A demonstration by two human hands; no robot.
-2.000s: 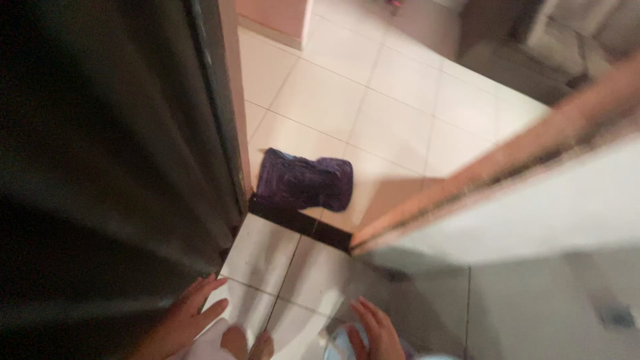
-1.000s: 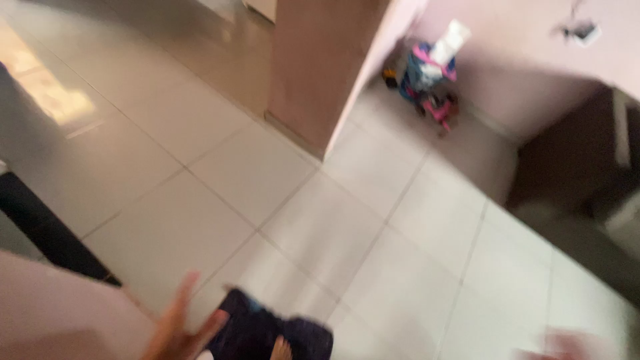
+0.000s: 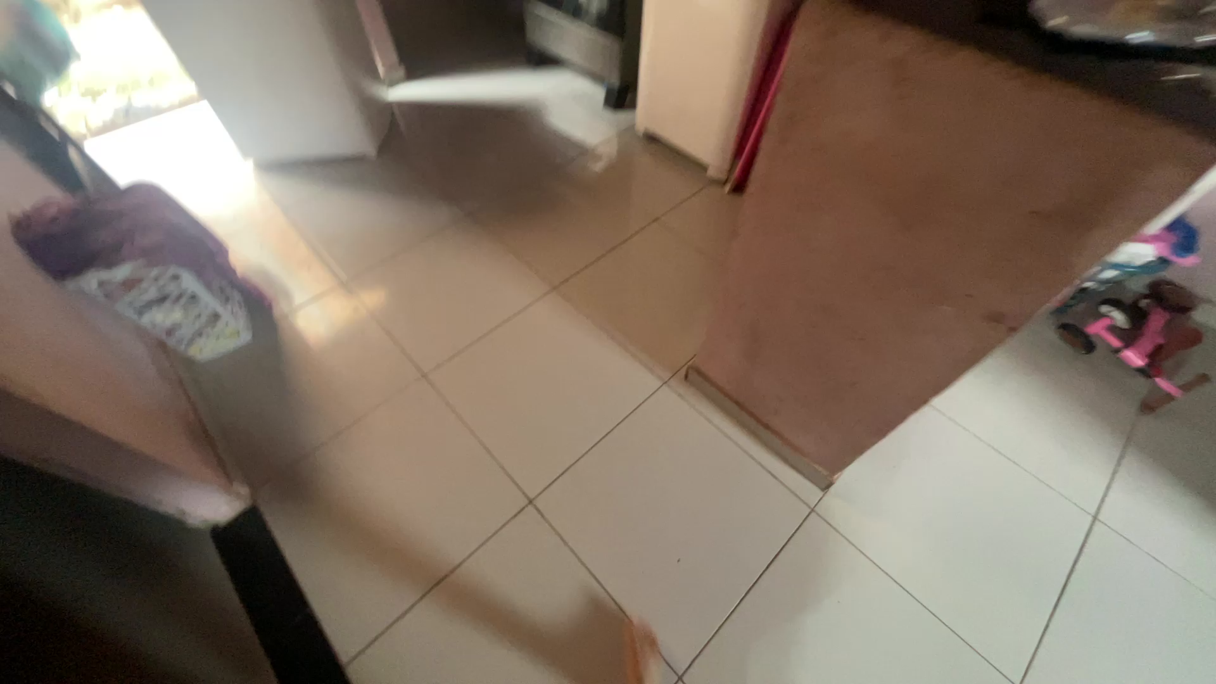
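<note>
Neither my left hand nor my right hand can be made out in the head view. A small, blurred patch of bare skin [image 3: 641, 651] shows at the bottom edge, over the pale floor tiles [image 3: 655, 532]; whether it is part of a foot or of a hand I cannot tell. At the left, a whitish lattice-sided basket [image 3: 180, 309] has purple cloth [image 3: 123, 223] over its top, beside the pinkish wall edge.
A brown-pink wall [image 3: 893, 218] juts out right of centre, its corner low on the floor. Beyond it at right lies a pink toy tricycle [image 3: 1135, 342]. A white cabinet-like block [image 3: 693, 85] and a dark-legged appliance [image 3: 579, 43] stand behind. Dark door threshold [image 3: 280, 598] at lower left.
The view has swung far up and to the left. My hands, seen with fingers spread two seconds ago, have dropped out of clear sight, and so has the dark purple mat on the floor.
</note>
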